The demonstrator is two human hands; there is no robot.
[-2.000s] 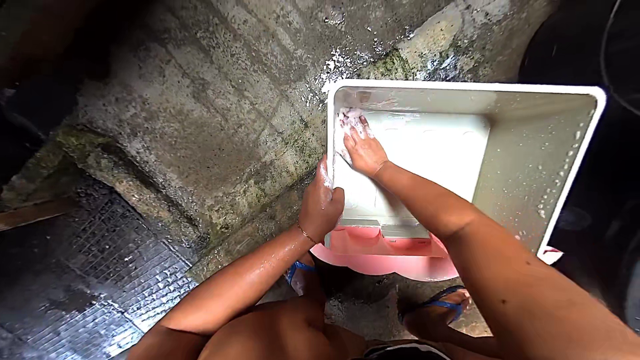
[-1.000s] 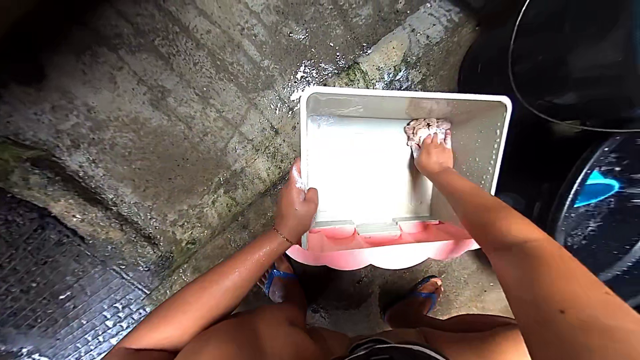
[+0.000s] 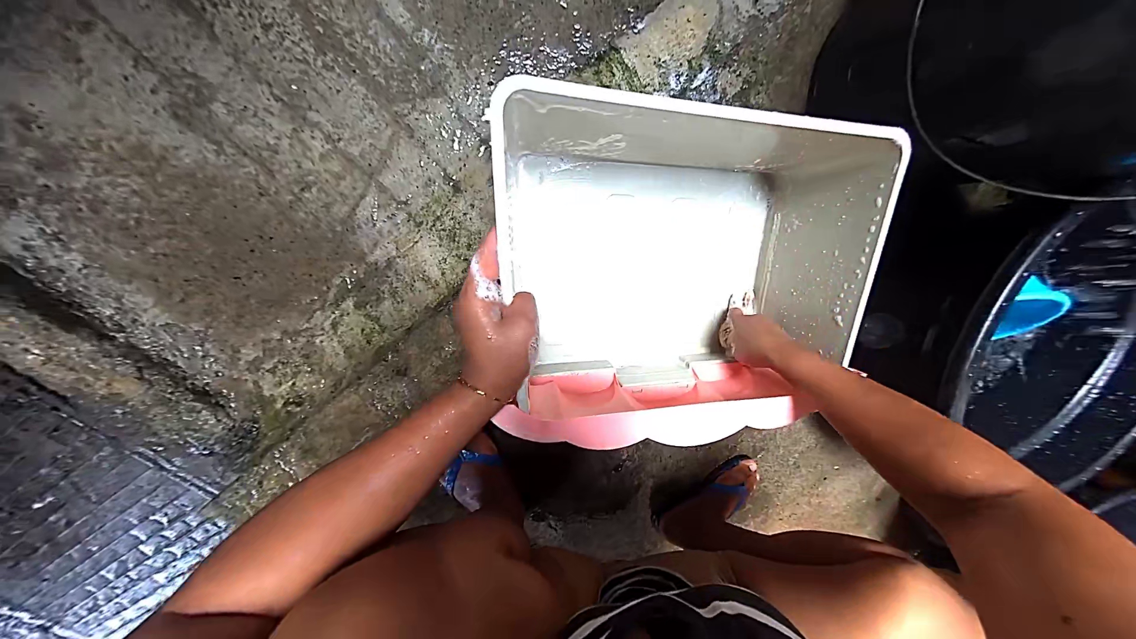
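Note:
A white plastic drawer or bin (image 3: 639,257) with a pink scalloped front edge (image 3: 648,426) is tilted so that its inside faces me. Its walls are wet, with drops and some suds. My left hand (image 3: 497,337), soapy and with a thin bracelet at the wrist, grips the left rim, thumb on the inside. Inside the bin, at the lower right of its bottom panel, my right hand (image 3: 754,337) presses a crumpled, light-coloured cloth or scrubber (image 3: 729,328), mostly hidden by the fingers.
Wet, mossy concrete (image 3: 222,177) lies around the bin. At right stand a large black tub of water (image 3: 1065,355) with a blue plastic dipper (image 3: 1031,308) and another dark container (image 3: 1021,80). My feet in blue flip-flops (image 3: 728,488) are below the bin.
My right hand has moved inside the bin from the upper left to the upper right, then down to the lower right. My left hand has stayed on the left rim.

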